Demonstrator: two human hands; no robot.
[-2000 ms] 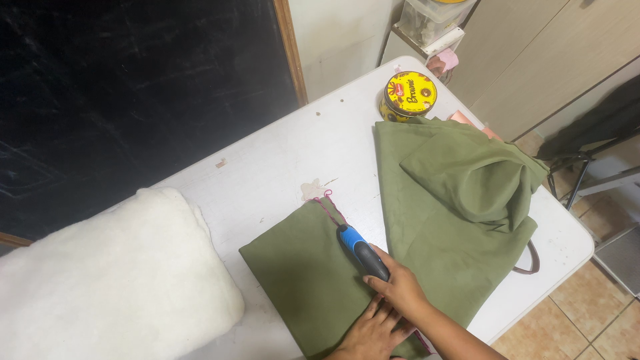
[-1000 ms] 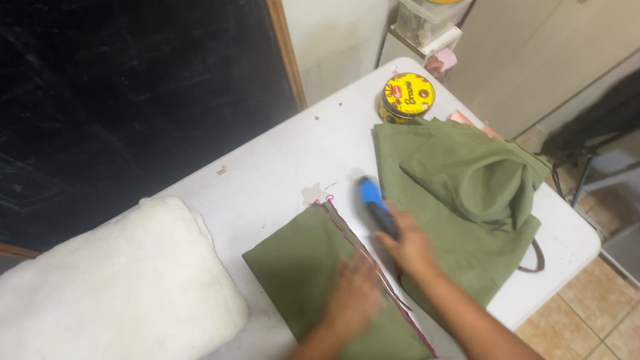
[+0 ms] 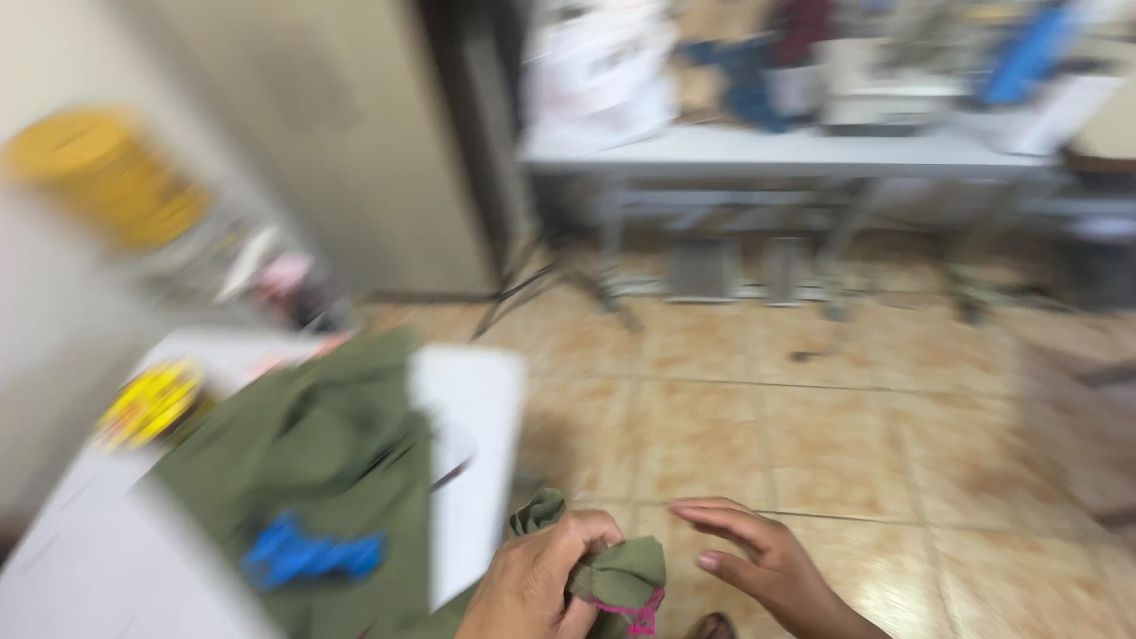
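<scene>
My left hand (image 3: 541, 577) grips a bunched end of olive-green fabric (image 3: 621, 572) with bright pink stitching along its edge. To the right of it, my right hand (image 3: 763, 564) is raised over the floor, fingers apart and holding nothing. More olive-green fabric (image 3: 355, 444) lies heaped on the white table (image 3: 470, 382). On that heap rests a blurred blue and dark object (image 3: 311, 552), which looks like the blue-and-black handheld tool.
A round yellow tin (image 3: 155, 404) stands on the white table at the left. Across the tiled floor (image 3: 710, 426) is another table (image 3: 799, 151) bearing a sewing machine and cloth, with pedals beneath. A tripod's legs (image 3: 550, 284) stand near the cabinet (image 3: 355, 160).
The view has swung far to the right. My right hand has let go of the blue-and-black tool. My left hand, earlier flat on the fabric, now holds a bunched piece of it off the table.
</scene>
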